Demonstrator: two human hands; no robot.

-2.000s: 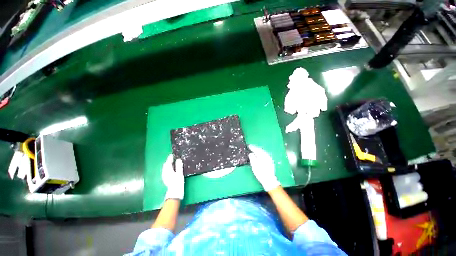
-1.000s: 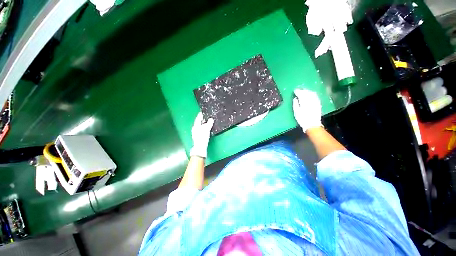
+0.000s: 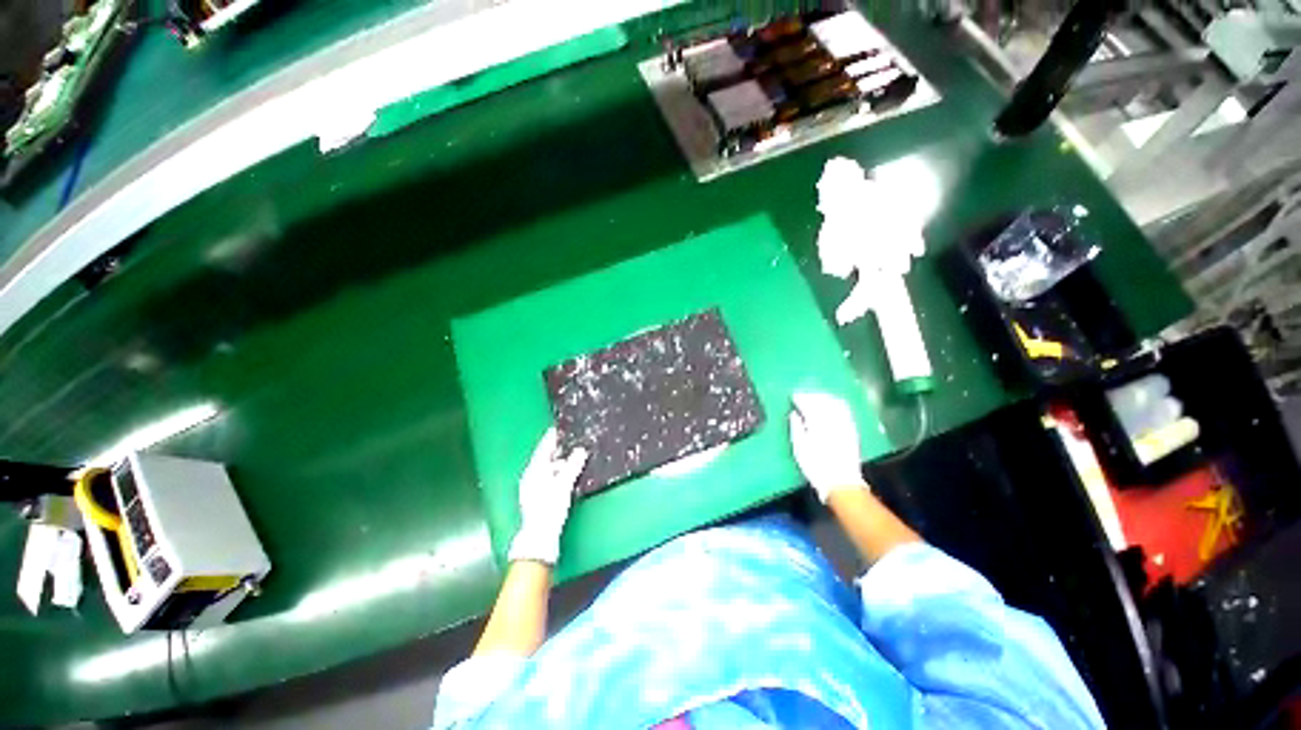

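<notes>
A black pad with white specks (image 3: 654,397) lies flat on the lighter green mat (image 3: 507,342). The edge of a pale round disc (image 3: 696,461) shows under its near side. My left hand (image 3: 549,499), in a white glove, touches the pad's near left corner with its fingertips. I cannot tell whether it grips the pad. My right hand (image 3: 829,445), also in a white glove, rests on the mat's right part, apart from the pad, and holds nothing that I can see.
A white glue cartridge (image 3: 899,328) with a green cap lies right of the mat, by a crumpled white heap (image 3: 865,221). A black tray (image 3: 1092,321) is farther right. A circuit board (image 3: 778,89) is at the back. A white box (image 3: 193,535) with a yellow roll stands left.
My right hand has moved off the pad's right edge onto the mat. My left hand stays at the pad's left corner. The camera view has shifted and turned.
</notes>
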